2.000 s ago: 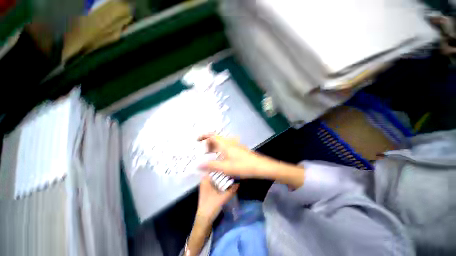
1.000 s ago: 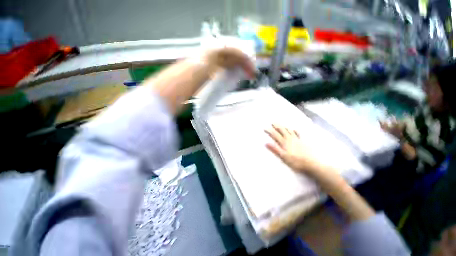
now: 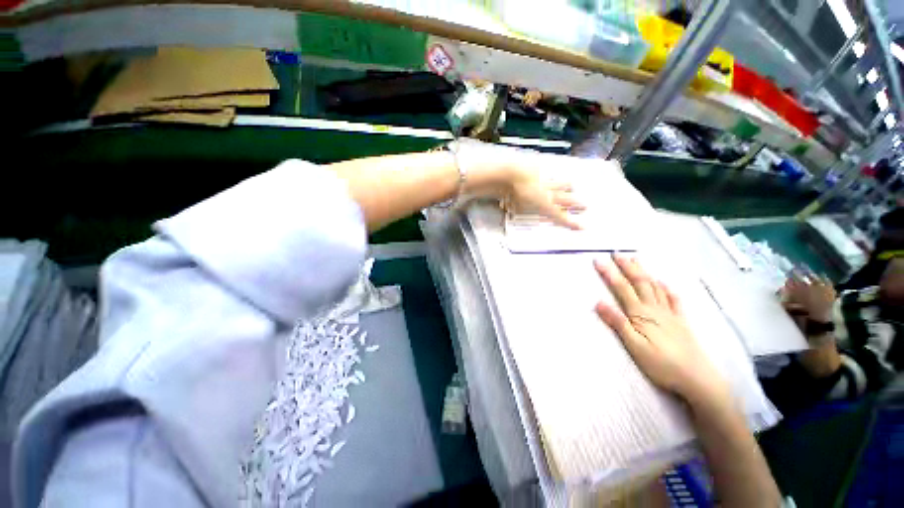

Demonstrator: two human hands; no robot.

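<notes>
A tall stack of white ridged sheets (image 3: 585, 347) stands right of centre. My left hand (image 3: 540, 193) reaches across to its far end and lies with fingers spread on a smaller white sheet piece (image 3: 595, 236), whose near edge shows as a dark line. Whether the thumb grips its edge is unclear. My right hand (image 3: 649, 322) lies flat on top of the stack, nearer to me, fingers apart. Small white slivers (image 3: 315, 397) lie heaped on the grey board (image 3: 396, 427), partly hidden by my left sleeve. A crumpled white wad (image 3: 377, 298) lies at the board's upper edge.
A small whitish bottle (image 3: 454, 405) stands between board and stack. More white sheets (image 3: 30, 327) stand at the far left. Brown cardboard (image 3: 188, 84) lies on the back ledge. A metal post (image 3: 674, 74) rises behind the stack. At right, a coworker's hand (image 3: 811, 298) is beside another sheet stack.
My hands have gone from the small strip bundle over the board to the stack. My left hand, raised with a white sheet a second ago, is now down on the stack's far end.
</notes>
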